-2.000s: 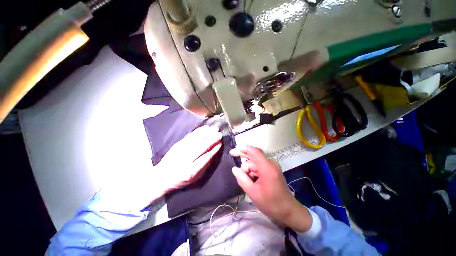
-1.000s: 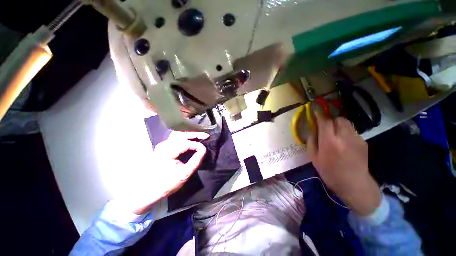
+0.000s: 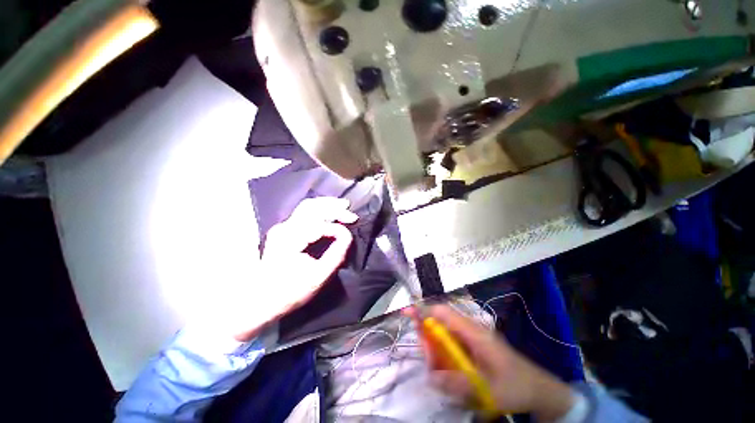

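Observation:
A dark purple-black garment panel [image 3: 290, 306] lies on the white table at the left of the sewing machine head [image 3: 331, 124], partly under it. My left hand [image 3: 302, 260] rests on the panel with thumb and fingertips pinching the cloth, washed out by glare. My right hand [image 3: 488, 363], blurred, holds yellow-handled scissors [image 3: 454, 355] near the table's front edge. Their blades point up toward the panel's right edge. A small black fabric scrap [image 3: 429, 274] lies just right of the blades. The presser foot area is mostly hidden behind the pale guard [image 3: 399, 153].
Black-handled scissors [image 3: 608, 194] lie on the table [image 3: 513, 223] at the right. A glowing lamp [image 3: 74, 70] hangs at the upper left. A second small black piece [image 3: 453, 189] sits near the needle area. Loose pale thread [image 3: 530, 312] crosses the lap and front edge.
My right hand has picked up the yellow-handled scissors from beside the black pair and brought them left to the panel. The small black scrap, in my right hand's place earlier, lies on the table.

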